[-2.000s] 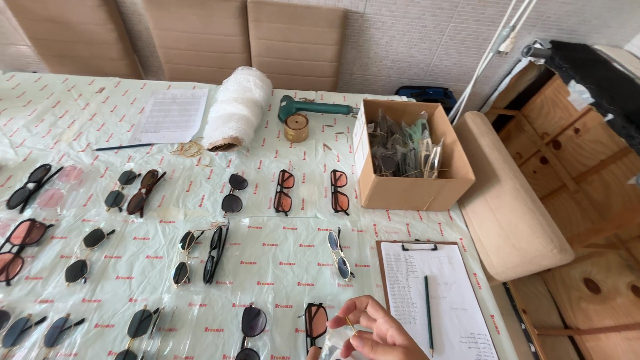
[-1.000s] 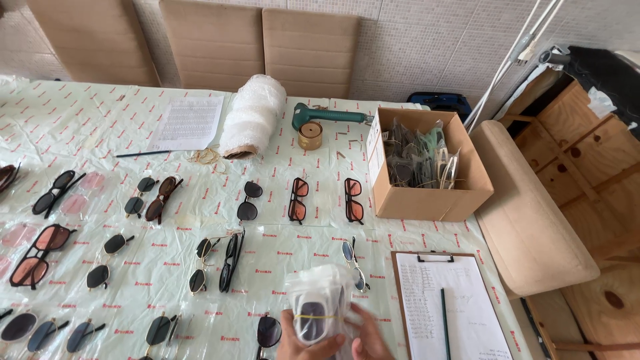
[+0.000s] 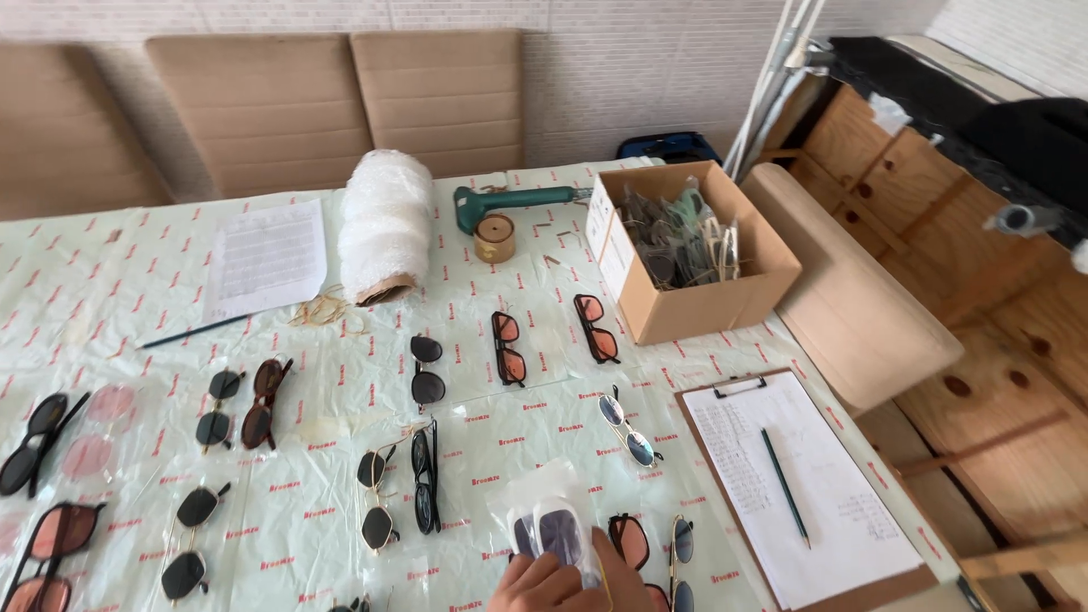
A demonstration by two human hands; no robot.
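Note:
At the bottom centre my left hand point(image 3: 535, 586) is closed on a clear plastic bag of white-framed sunglasses point(image 3: 557, 531) with dark lenses. My right hand point(image 3: 625, 582) is beside it, partly behind the bag, with a rubber band point(image 3: 605, 578) at its fingers; its grip is partly hidden. Just right of the hands lie sunglasses with orange lenses point(image 3: 629, 541) and a thin-framed pair point(image 3: 682, 540). Above them rests a gold-framed pair with bluish lenses point(image 3: 629, 429). Left of the hands are black-framed sunglasses point(image 3: 425, 480).
Rows of bagged sunglasses cover the table's left. A cardboard box point(image 3: 705, 306) of bagged glasses stands behind, near a green tape dispenser point(image 3: 518, 200), a tape roll point(image 3: 495, 238) and bubble wrap point(image 3: 385, 221). A clipboard point(image 3: 892, 582) with paper and pencil point(image 3: 784, 484) lies right; loose rubber bands point(image 3: 323, 308) lie further back.
Two seconds ago one hand was raised with fingers spread; one second ago both hands held the bagged sunglasses. Now the rubber band stands off the bag at the right hand.

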